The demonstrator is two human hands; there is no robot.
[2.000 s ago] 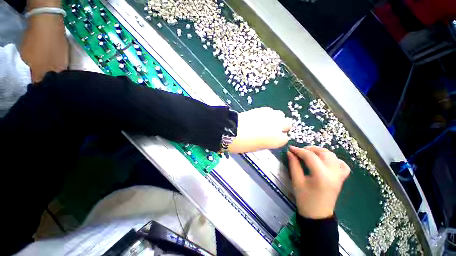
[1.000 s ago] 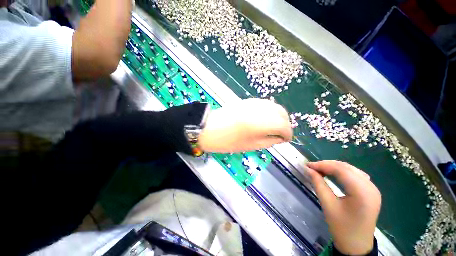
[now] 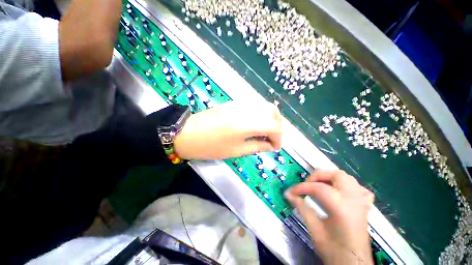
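My left hand [image 3: 233, 129], with a watch and beads at the wrist, is over the green circuit boards [image 3: 248, 173]; its fingers curl down and what they hold is hidden. My right hand [image 3: 331, 209] is low over the near board's right end, thumb and forefinger close together. The fingertips are blurred, so I cannot tell if a part is between them. A white patch shows between its fingers, unclear what. Small dark and white parts stand on the boards. Small white components [image 3: 303, 54] lie heaped beyond the rail.
The metal conveyor rail [image 3: 207, 57] runs diagonally, upper left to lower right. A dark green tray surface [image 3: 398, 191] with a raised pale rim [image 3: 393, 57] lies beyond it. Another person's forearm [image 3: 90, 39] and pale sleeve are at upper left. A blue container [image 3: 427, 44] is at upper right.
Both hands have moved from the component heaps back to the boards. The right hand has come lower, over the board. The boards reach further to the lower right. The other person's arm has shifted.
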